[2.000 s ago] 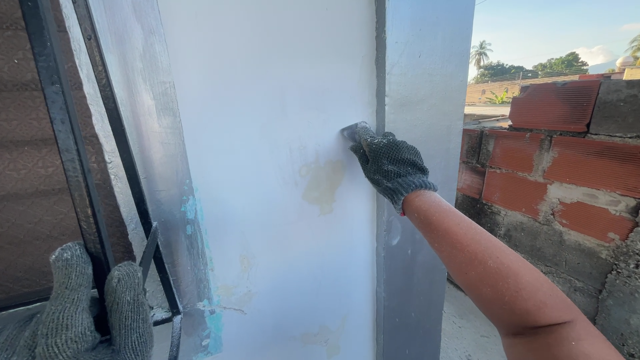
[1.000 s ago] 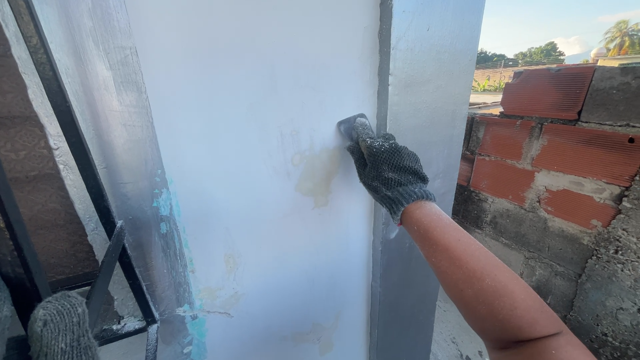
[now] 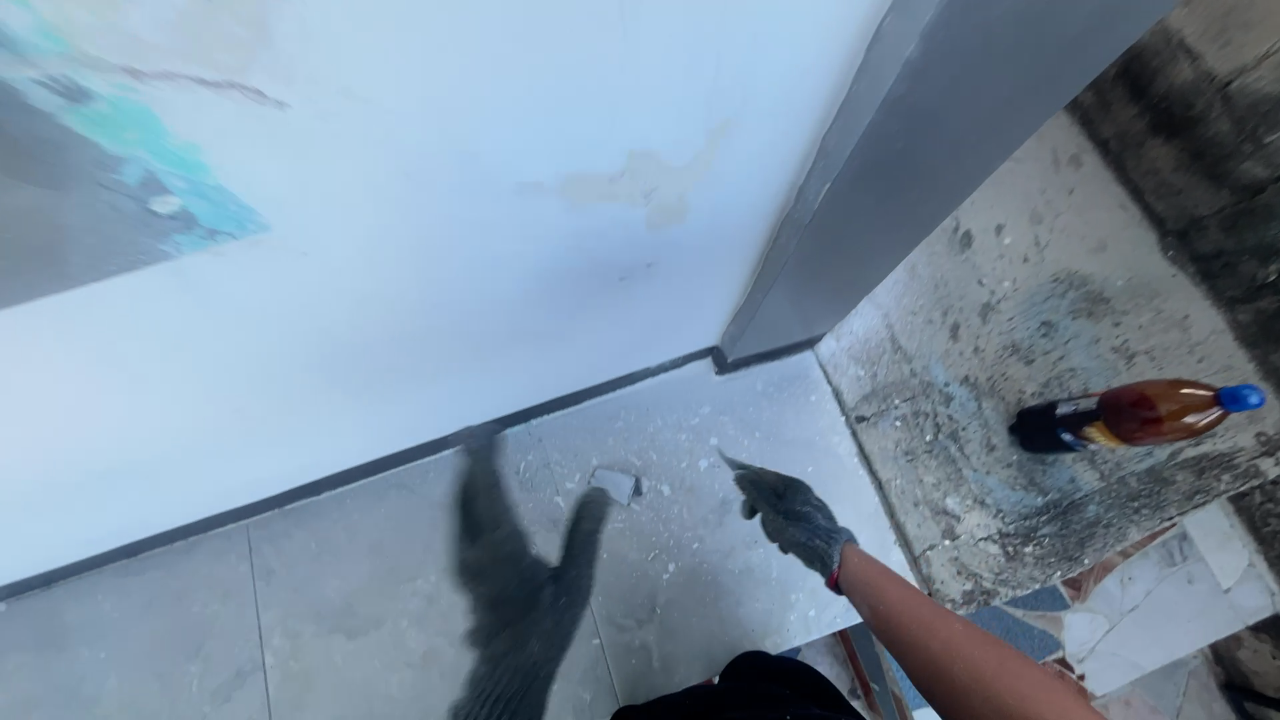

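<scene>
My right hand (image 3: 792,512), in a dark knit glove, grips a small thin scraper-like tool (image 3: 730,462) above the tiled floor. My left hand (image 3: 525,585), gloved too and blurred, is spread over the floor at centre with nothing in it. By its thumb lies a small pale rectangular piece (image 3: 615,486) on the tiles; I cannot tell what it is. The white wall (image 3: 420,240) above bears a beige patch (image 3: 645,185) and a turquoise patch (image 3: 150,150).
A brown plastic bottle with a blue cap (image 3: 1160,412) is on the stained concrete (image 3: 1000,300) at right. A grey column (image 3: 920,170) juts out beside the wall. White flakes dot the floor tile (image 3: 700,560). Broken-tile paving (image 3: 1150,600) shows at lower right.
The view has swung down to the floor. My right hand has come away from the wall with its tool; my left hand has moved from the black metal frame to over the tiles.
</scene>
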